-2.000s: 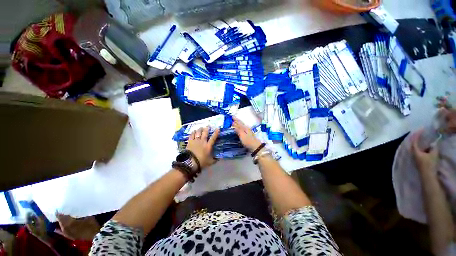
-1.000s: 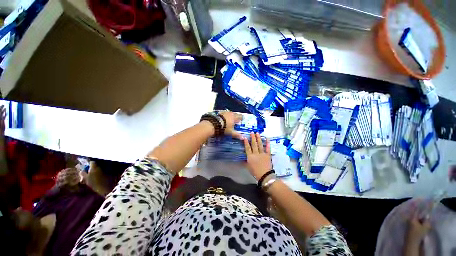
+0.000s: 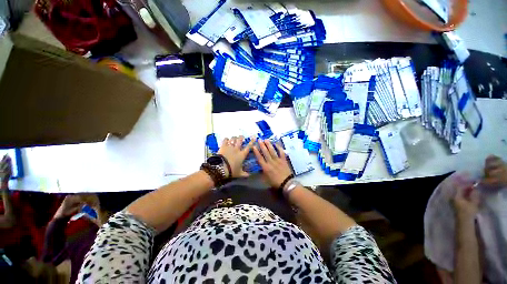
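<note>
My left hand and my right hand lie side by side at the bench's near edge. Both press on a small group of blue-and-white cartons, mostly covered by my fingers. A white carton lies flat just right of my right hand. A small blue piece lies just beyond my fingers. Fanned heaps of the same cartons lie further back, and more heaps lie to the right. My fingers look flat; whether they grip the cartons is hidden.
A brown cardboard box stands at left. White sheets and a black phone lie beside it. A red bag is at back left, an orange basket at back right. People's hands show at right and lower left.
The camera view has shifted. The striped carton stack seen under my hands earlier no longer shows as a long row; my hands are now closer together, over fewer visible cartons.
</note>
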